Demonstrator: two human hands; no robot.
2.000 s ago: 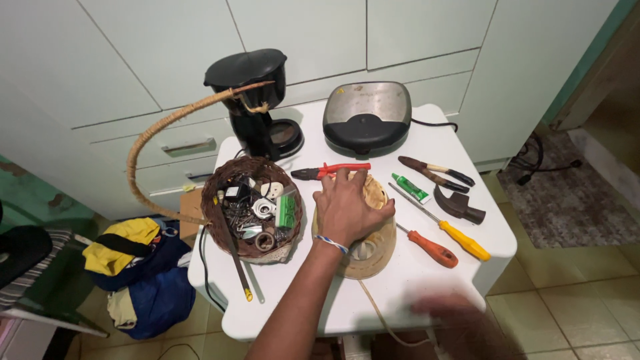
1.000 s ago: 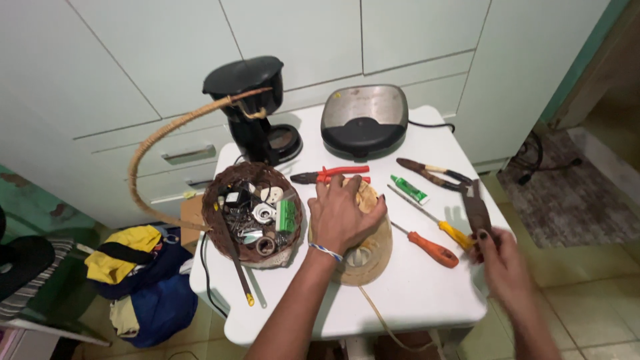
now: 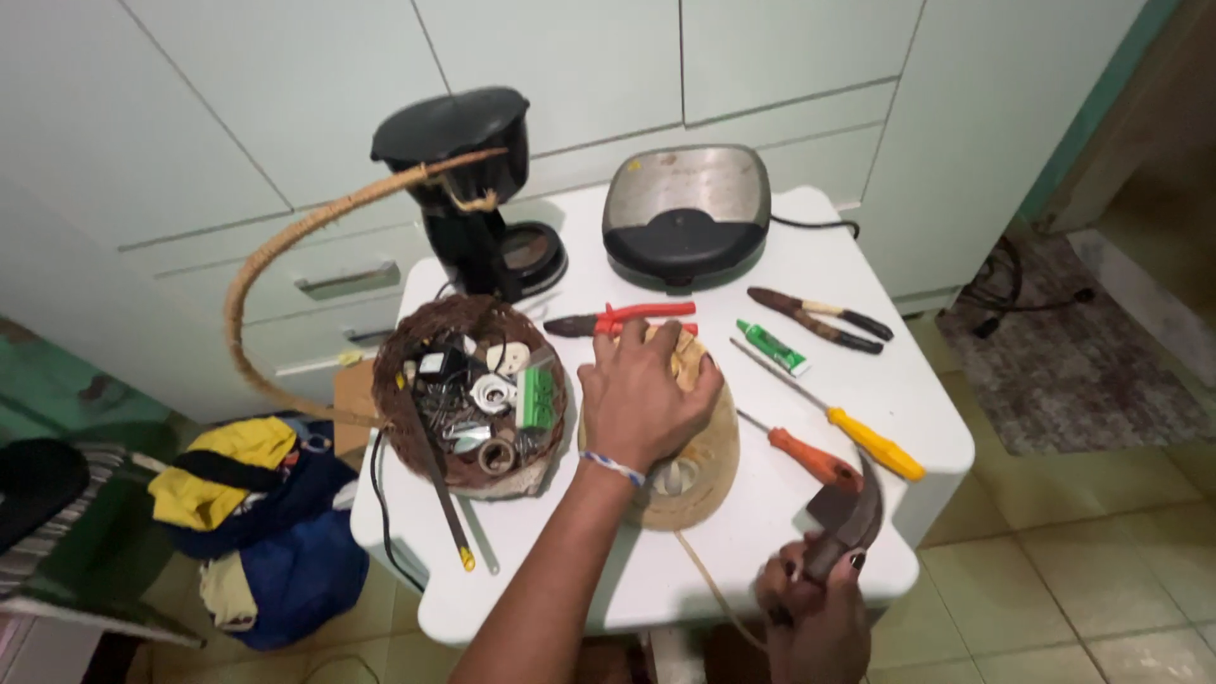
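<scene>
My left hand [image 3: 646, 394] rests with spread fingers on a round tan wooden-looking base [image 3: 703, 475] on the white table; a pale cord [image 3: 705, 570] runs from its near side. In my right hand [image 3: 819, 608], near the table's front right, is a claw hammer [image 3: 850, 522], gripped close to its dark head. Red-handled pliers [image 3: 622, 320] lie just beyond my left fingers. An orange-handled screwdriver [image 3: 812, 456], a yellow-handled screwdriver [image 3: 874, 442], a green tube [image 3: 774, 347] and dark-handled pliers [image 3: 819, 320] lie to the right.
A wicker basket [image 3: 399, 437] of electrical parts stands left, with a rope-wrapped curved handle [image 3: 249, 275] arching beside it. A black coffee maker [image 3: 456, 142] and a sandwich press [image 3: 686, 214] stand at the back of the table [image 3: 570, 589]. Clothes [image 3: 294, 570] lie at lower left.
The hammer, lying on the table at the right two seconds ago, was taken up by my right hand and moved toward the table's front edge. My left hand stays on the round base.
</scene>
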